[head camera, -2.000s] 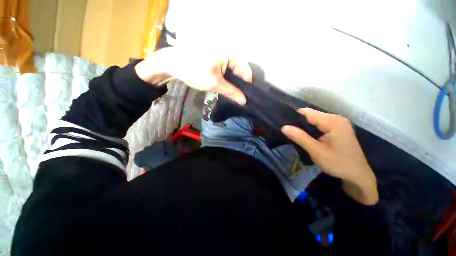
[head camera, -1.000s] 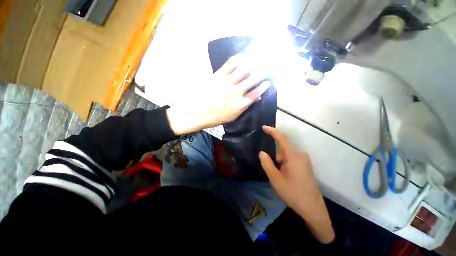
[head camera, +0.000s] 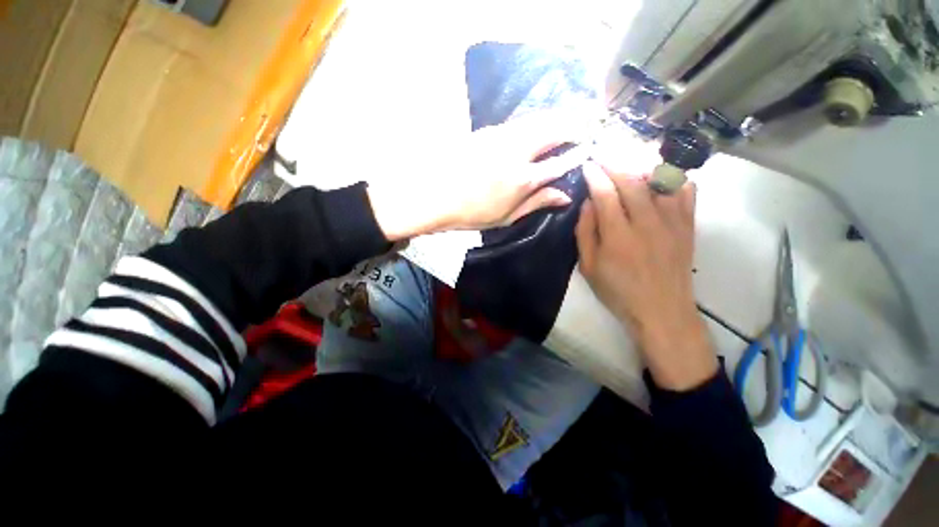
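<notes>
A dark fabric panel (head camera: 520, 270) lies on the white table, its far part shiny blue-grey under the lamp and its near end hanging over the front edge above my lap. My left hand (head camera: 479, 185) lies on the panel with fingers spread, fingertips near the needle area. My right hand (head camera: 640, 242) presses the panel's right edge, fingertips just below the presser foot. The presser foot and needle (head camera: 607, 121) are washed out by glare. The sewing machine (head camera: 793, 62) stands at the upper right.
Scissors with blue handles (head camera: 785, 355) lie right of my right hand. A small white tray (head camera: 846, 476) is at the table's lower right. Cardboard with orange tape (head camera: 175, 93) and quilted grey covering (head camera: 51, 247) are at the left. A red object (head camera: 283, 345) is behind my left sleeve.
The panel has gone from being held over my lap to lying on the table. My right hand has moved up from the panel's near part to beside the presser foot.
</notes>
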